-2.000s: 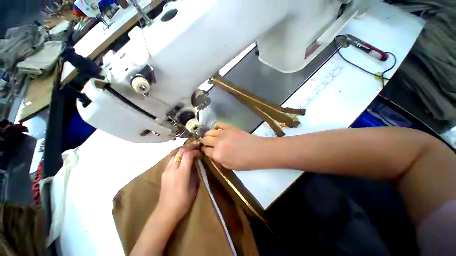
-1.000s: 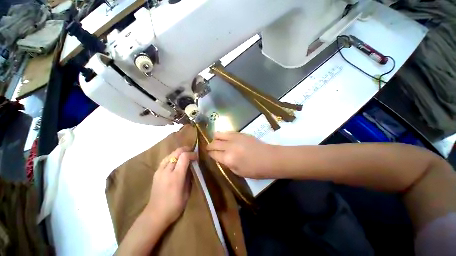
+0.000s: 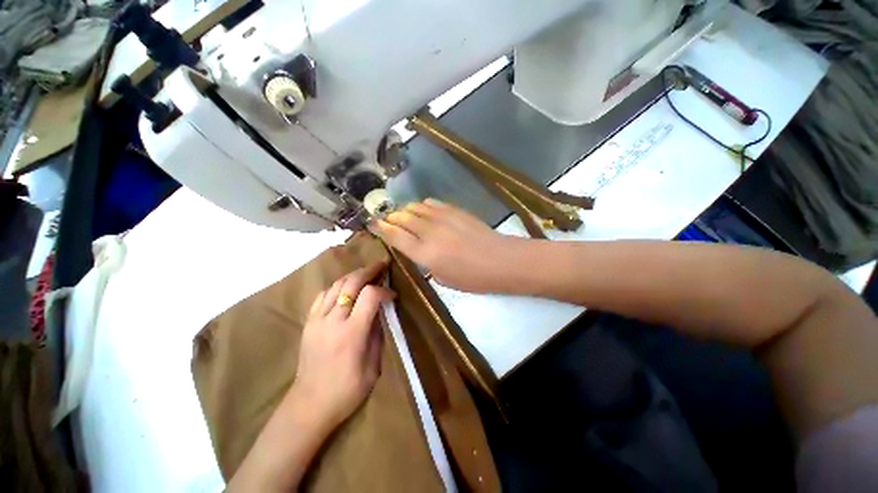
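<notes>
A brown fabric panel (image 3: 260,366) lies on the white table, its top end at the presser foot (image 3: 354,220). A zipper with gold teeth (image 3: 445,329) runs from the needle area down past the table's front edge. A white strip (image 3: 414,380) runs along the panel's opening. My left hand (image 3: 342,342), with a ring, pinches the fabric edge below the needle. My right hand (image 3: 448,241) is close beside the presser foot, fingertips over the zipper's top end; its exact grip is hidden.
The sewing machine (image 3: 404,58) spans the top. Spare zippers (image 3: 501,178) lie on the grey bed (image 3: 568,135). A red and dark tool (image 3: 717,96) with looped cord is far right. A white cloth strip (image 3: 82,308) hangs at left; grey-green garments (image 3: 828,135) lie far right.
Over the last second my right hand has moved up and left to the presser foot. My left hand still holds the fabric edge. Earlier, both hands were together near the needle.
</notes>
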